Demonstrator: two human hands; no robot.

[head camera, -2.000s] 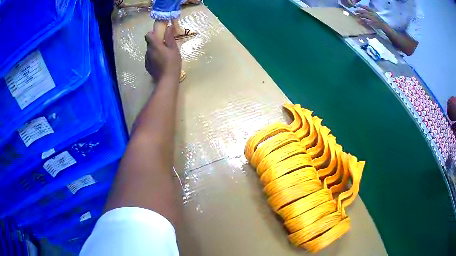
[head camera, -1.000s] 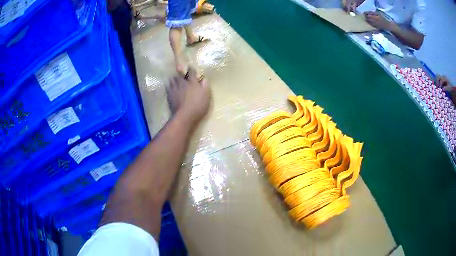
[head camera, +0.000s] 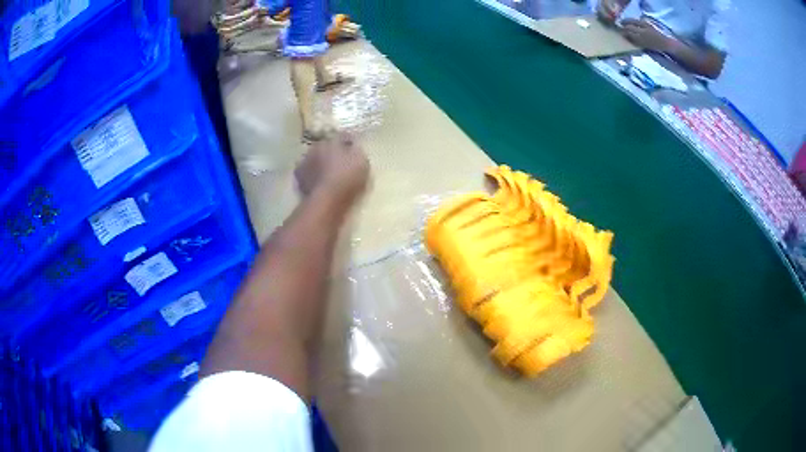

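The figure legs (head camera: pixel 307 44) stand at the far end of the table, with blue shorts, white ragged cuffs and tan legs; their top is cut off by the frame edge. My left hand (head camera: pixel 334 168) is blurred, its fingers curled close to the nearer foot. Whether it touches the foot or holds anything cannot be told. A row of yellow sashes (head camera: pixel 513 274) stands on the cardboard to the right of my forearm, tails towards the green strip. My right hand is out of the picture.
Stacked blue crates (head camera: pixel 62 238) with white labels rise along the left. Brown cardboard (head camera: pixel 389 388) under shiny film covers the table. More figure parts (head camera: pixel 239 25) lie at the far end. Beyond the green strip (head camera: pixel 566 168) is a person's arm (head camera: pixel 680 48).
My left hand has let go of the figure's leg and drawn back towards me, down to the nearer foot. The legs now stand unheld in view. The camera view has shifted.
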